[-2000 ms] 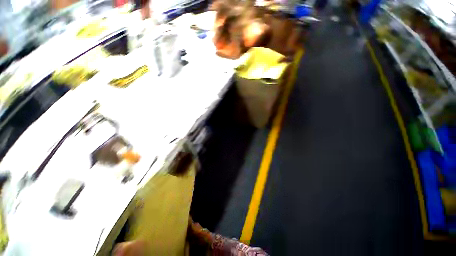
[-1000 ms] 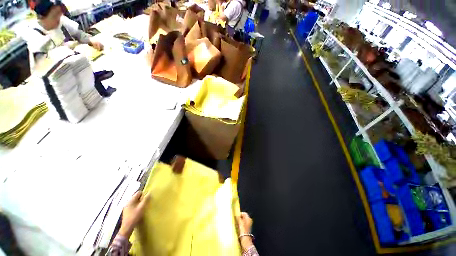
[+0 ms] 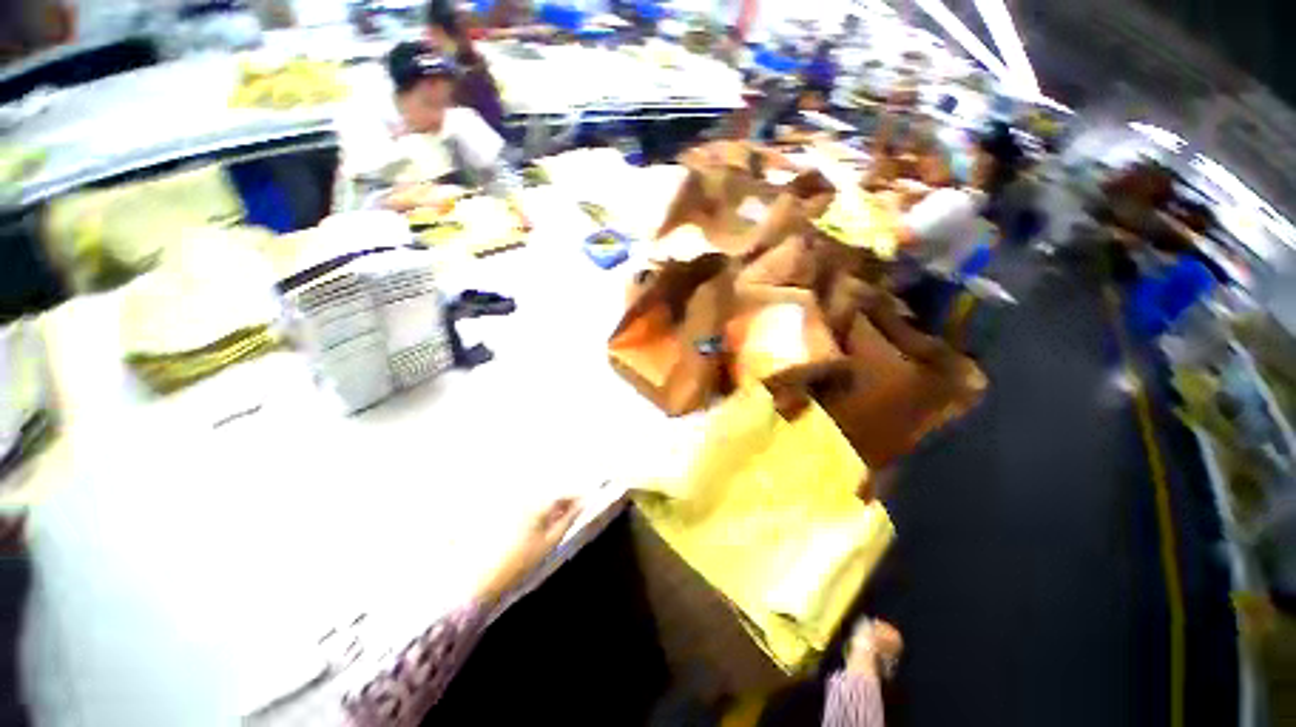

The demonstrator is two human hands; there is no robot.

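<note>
A heap of floppy yellow lining panels (image 3: 775,518) lies over the top of a brown box at the table's end, with its near corner hanging down. My left hand (image 3: 540,534) is at the white table's edge, left of the panels and apart from them, with nothing visible in it. My right hand (image 3: 874,648) is low, just right of the hanging corner. Its fingers look curled and blurred; whether they touch or hold anything cannot be told.
The white table (image 3: 498,440) bears a banded stack (image 3: 373,324), a black item (image 3: 478,327), yellow pieces (image 3: 206,334) and a blue tray (image 3: 606,249). Brown bags (image 3: 768,320) are heaped behind the panels. A person (image 3: 424,135) is across the table. A dark aisle (image 3: 1030,526) runs right.
The yellow panel that both hands held is no longer between them; yellow panels now cover the box. My hands are empty-looking or unclear. The view has moved forward towards the box and bags.
</note>
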